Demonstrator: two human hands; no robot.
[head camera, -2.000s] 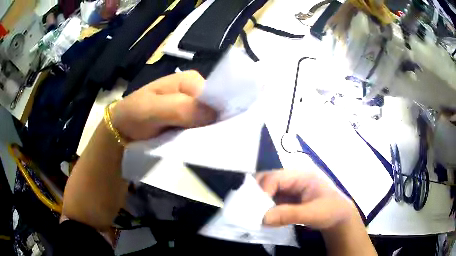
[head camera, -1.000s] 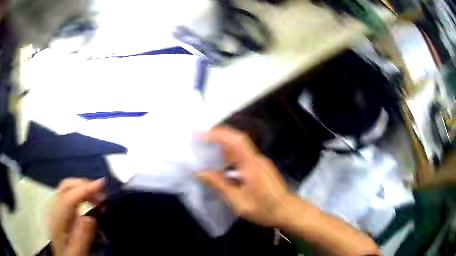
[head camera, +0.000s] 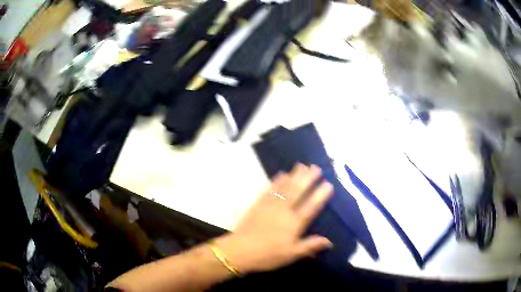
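Dark cut fabric pieces (head camera: 303, 142) lie stacked, slightly fanned, on the pale table (head camera: 171, 177) in front of me. My left hand (head camera: 288, 219), with a ring and a gold bracelet, rests on them with the palm down and fingers a little spread. The hand hides part of the pieces, and their lower end reaches the table's front edge. My right hand is not in view. The frame is blurred.
A white rectangle with dark edges (head camera: 400, 199) lies right of the pieces, with black-handled scissors (head camera: 485, 222) beyond it. The sewing machine (head camera: 445, 68) is blurred at upper right. Dark cloth bundles (head camera: 137, 85) and a dark piece with a white strip (head camera: 248, 111) lie at left and back.
The white sheets are out of my hands and out of view. My left hand now lies on the dark pieces, and my right hand has left the picture. The view has swung right and back.
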